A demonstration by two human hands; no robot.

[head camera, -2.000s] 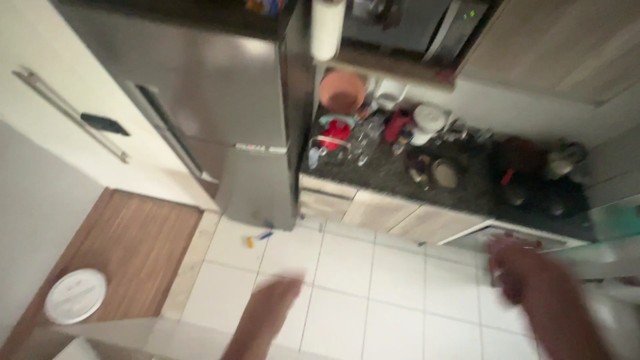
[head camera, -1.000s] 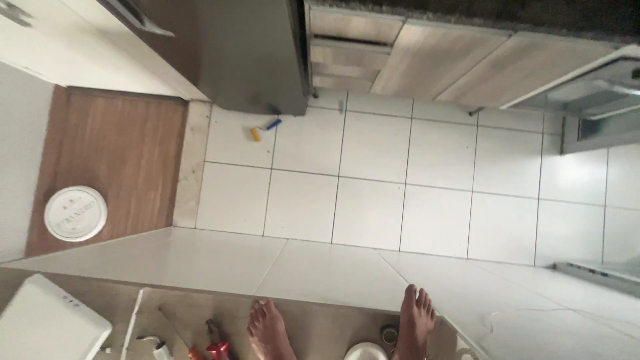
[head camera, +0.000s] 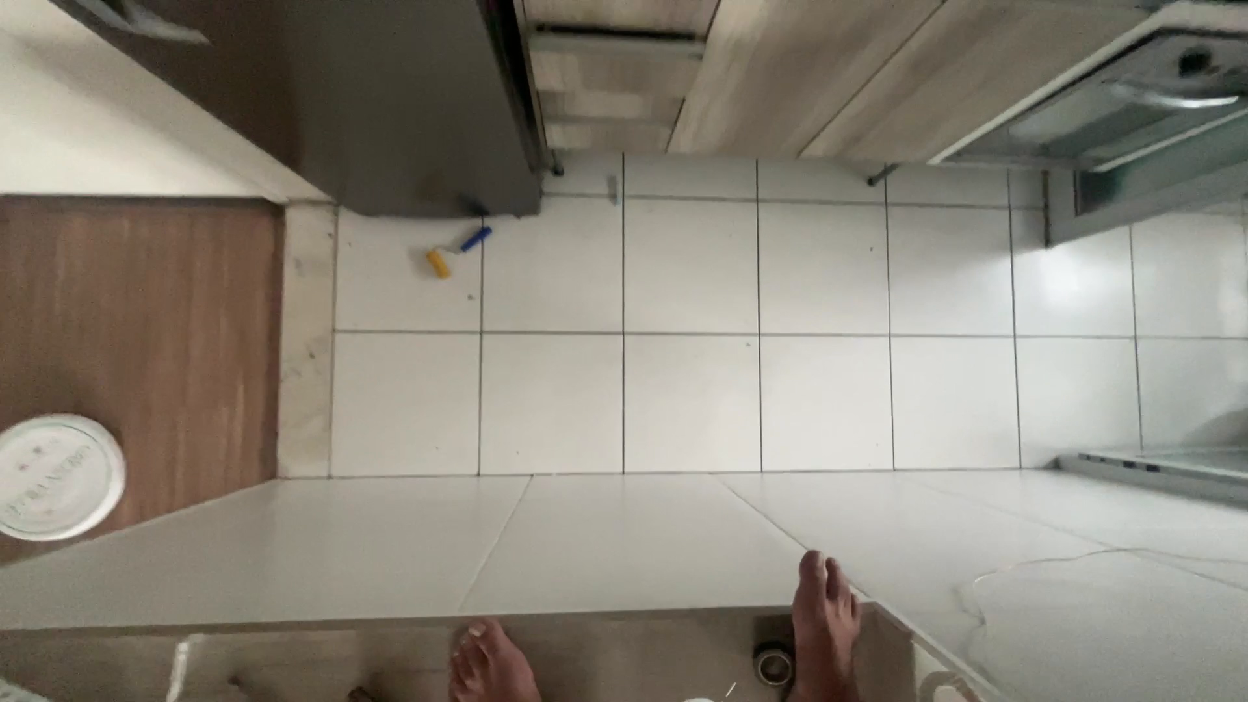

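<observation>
Neither my left hand nor my right hand shows in the head view. My two bare feet stand on a raised wooden surface at the bottom, the left foot (head camera: pixel 492 665) left of centre and the right foot (head camera: pixel 825 629) with its toes past the front edge. A small round dark object with a pale ring (head camera: pixel 774 665) sits just left of the right foot. Far below on the tiled floor lies a small paint roller with a blue handle (head camera: pixel 476 240) and a yellow roller head (head camera: pixel 437 263).
A round white lid with writing (head camera: pixel 60 478) lies on the brown wooden floor. A dark refrigerator (head camera: pixel 419 107) and wooden cabinets (head camera: pixel 809 78) line the far side. An oven door (head camera: pixel 1092 107) is at upper right. A thin cord (head camera: pixel 1053 559) runs at lower right.
Both hands, seen over the kitchen two seconds ago, have left the view. The view has tilted down strongly to the floor and my feet. The roller lies in the same place.
</observation>
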